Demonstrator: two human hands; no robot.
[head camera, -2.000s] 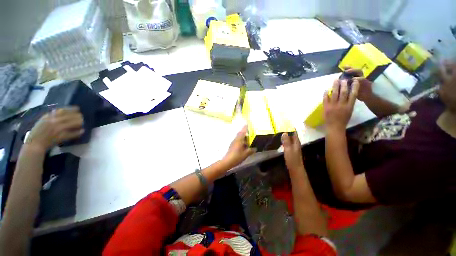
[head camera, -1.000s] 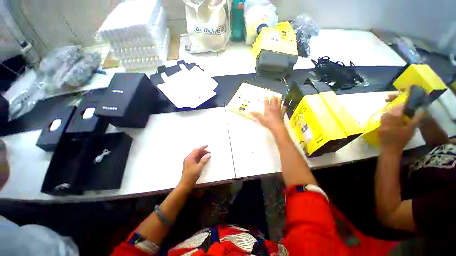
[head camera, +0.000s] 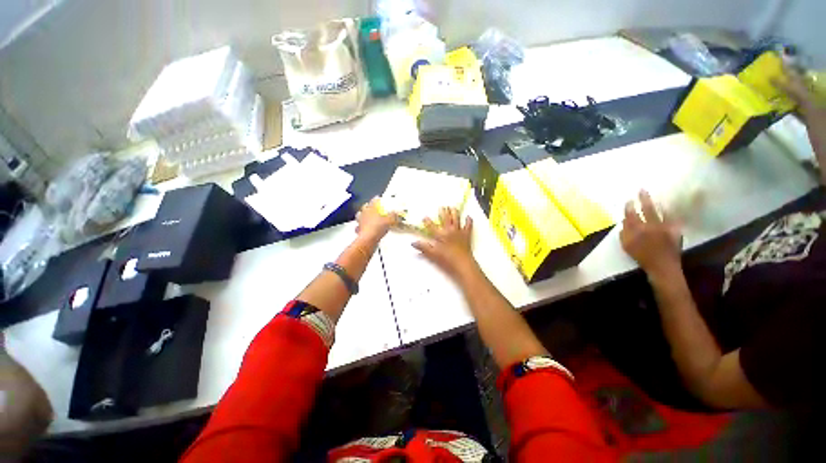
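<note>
A pile of flat yellow sleeves lies on the bench in front of me. My left hand touches its left front corner, fingers bent at the edge. My right hand lies with spread fingers at its right front edge. Whether either hand grips a sleeve is hard to tell. Two yellow sleeved boxes stand side by side just right of my right hand.
Black gift boxes and open box bases with white cable stand at left. White paper inserts, black cables and a grey-and-yellow stack lie behind. A neighbour's hand is at right, near more sleeved boxes.
My left hand has moved from the bare bench to the sleeve pile. My right hand has stayed by the pile, now at its front edge. The neighbour's yellow box has left their near hand.
</note>
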